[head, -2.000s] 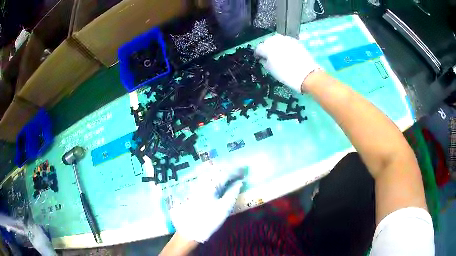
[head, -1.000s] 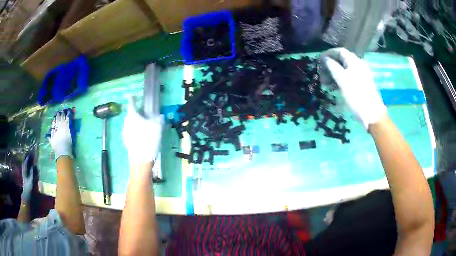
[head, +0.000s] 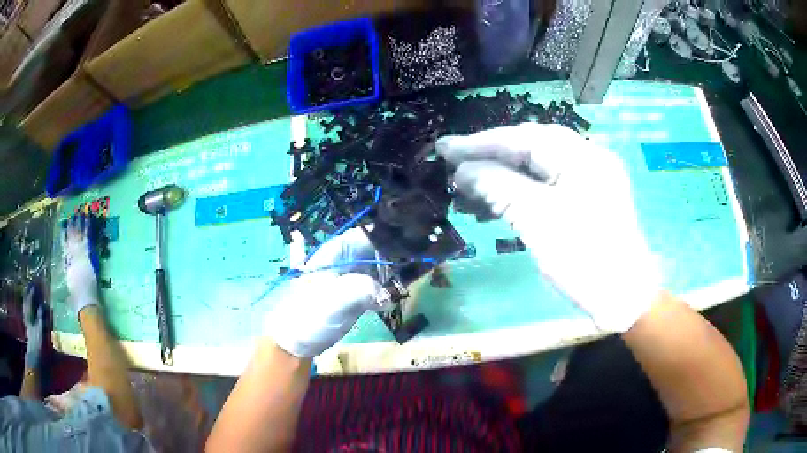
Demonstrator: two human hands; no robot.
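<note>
My left hand (head: 327,305), in a white glove, holds a black housing unit (head: 411,234) with a metal part at its lower end, in front of the heap. A thin blue wire (head: 341,264) trails from the unit to the left across the glove. My right hand (head: 531,190), also gloved, is at the unit's upper right with thumb and fingers close together; whether it grips a small part is hidden. The heap of small black brackets (head: 327,195) lies behind and partly under the unit.
A mallet (head: 161,265) lies at left, beside another person's gloved hand (head: 81,270). Blue bins (head: 296,66) stand behind the heap and at far left. Silvery fasteners (head: 425,55) lie right of the nearer bin. A metal post (head: 606,49) and cardboard boxes (head: 168,66) stand behind.
My left hand has come from the left to the middle and now holds the black unit with the blue wire. My right hand has moved left and nearer, from the heap's right end to the unit.
</note>
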